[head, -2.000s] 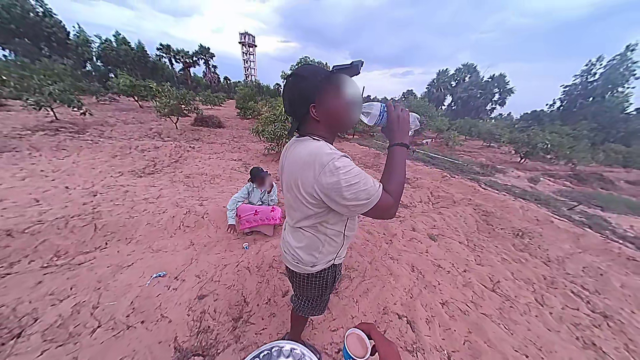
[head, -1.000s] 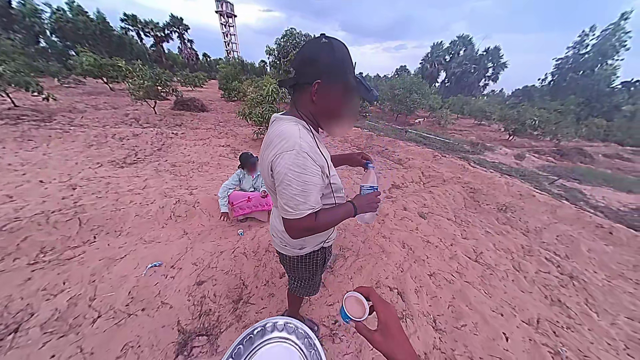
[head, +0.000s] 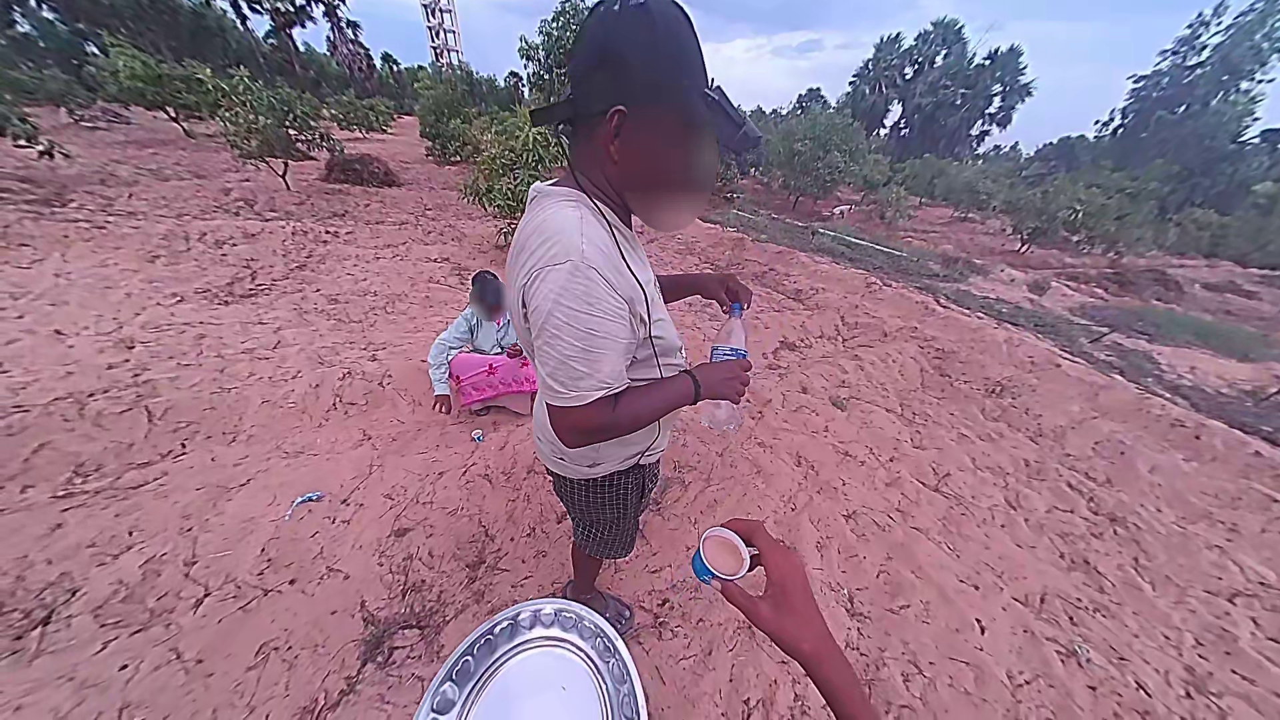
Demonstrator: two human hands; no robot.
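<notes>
My right hand (head: 775, 585) holds a small blue and white cup (head: 722, 556) of light brown drink, with thumb and fingers around its side. To its left, at the bottom edge, is a round silver metal tray (head: 610, 650) with an embossed rim. My left hand is not visible, and what supports the tray is out of frame. Just beyond stands a person (head: 590, 330) in a cap, pale T-shirt and checked shorts. This person holds a plastic bottle (head: 730, 345) in one hand, the other hand at its blue cap.
A second person (head: 475, 345) sits on the sandy ground behind, with a pink cloth (head: 492, 378) over the lap. A small cup (head: 478, 436) and a blue scrap (head: 307, 498) lie on the sand. Shrubs and trees stand farther back, and a pale pipe (head: 860, 240) runs at the right.
The standing person has lowered the bottle from the mouth to waist height and brought the other hand to its top. My right hand and the cup have come further into view, as has the tray.
</notes>
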